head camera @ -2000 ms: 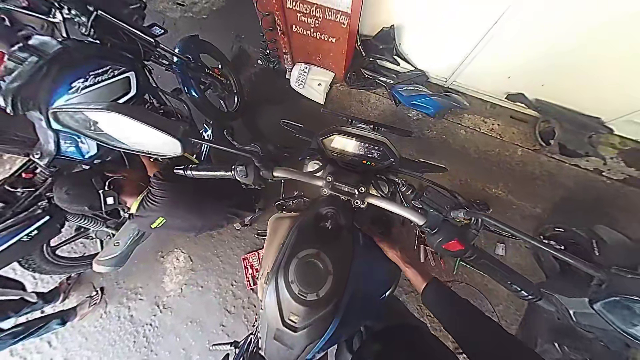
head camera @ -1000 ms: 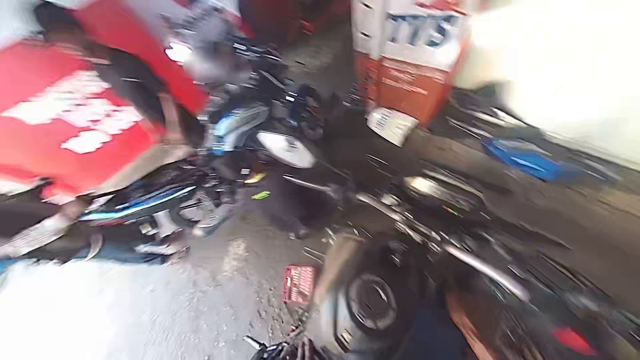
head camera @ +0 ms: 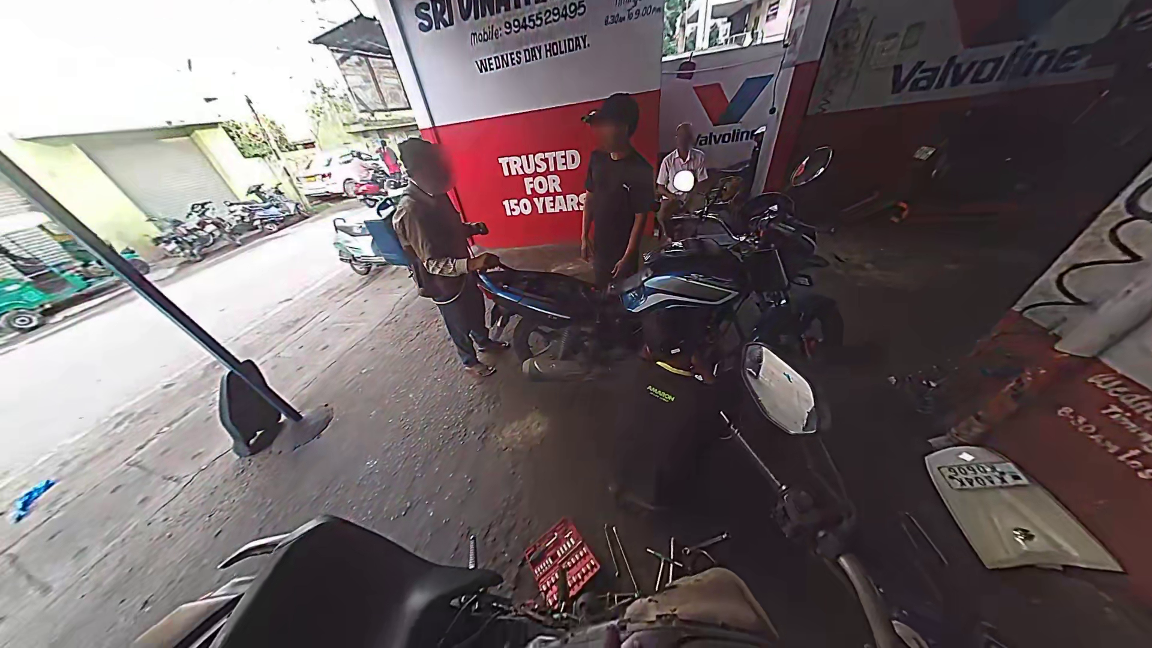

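Observation:
Neither my left hand nor my right hand can be made out. Along the bottom edge is the near motorcycle, with its black seat (head camera: 351, 585) at lower left, its handlebar (head camera: 866, 594) at lower right and a mirror (head camera: 781, 389) above that. A beige part (head camera: 706, 601) lies low in the middle. Beyond the motorcycle, a red socket-set tray (head camera: 562, 558) rests on the ground, with several metal hand tools (head camera: 668, 560) scattered to its right.
A crouching person in dark clothes (head camera: 661, 423) is close ahead, beside a blue-black motorcycle (head camera: 684, 290). Two people stand around that motorcycle and another is behind. A metal post (head camera: 171, 306) slants at left. A pale panel bearing a plate (head camera: 1026, 517) leans or lies at right.
The view has swung far left and up. A forearm and hand beside the fuel tank, seen two seconds ago, are out of sight. The crouching person remains by the blue-black motorcycle.

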